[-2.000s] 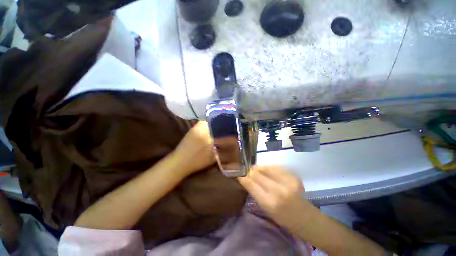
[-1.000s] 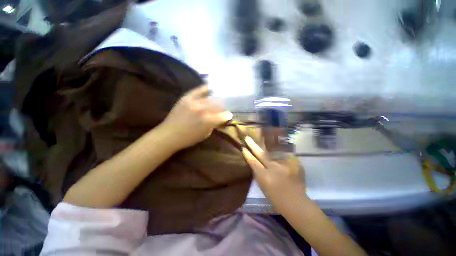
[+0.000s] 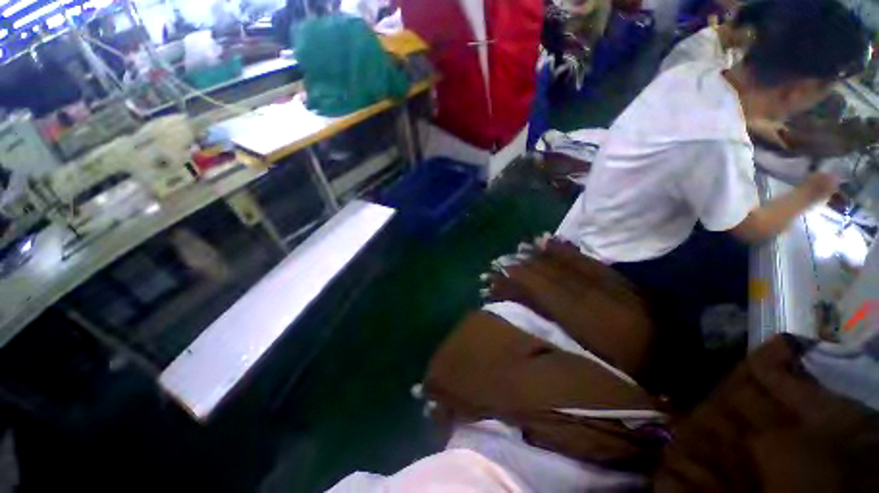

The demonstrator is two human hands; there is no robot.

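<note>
Neither of my hands is in view; only my pale sleeve shows at the bottom edge. A brown garment with white inner parts (image 3: 530,371) lies in a heap beside me, right of centre. More brown cloth (image 3: 752,424) spreads at the lower right, up to the edge of the white machine table (image 3: 766,279). A bright orange item (image 3: 857,314) shows at the far right edge.
A person in a white shirt (image 3: 665,154) sits working at a table on the right. A long white bench (image 3: 279,308) stands on the green floor. A blue crate (image 3: 434,193), green cloth (image 3: 342,63), red cloth (image 3: 487,72) and sewing machines (image 3: 145,159) are behind.
The view has swung left, away from my sewing machine to the aisle and the brown heap. Both hands, earlier holding brown cloth near the needle area, have left the picture.
</note>
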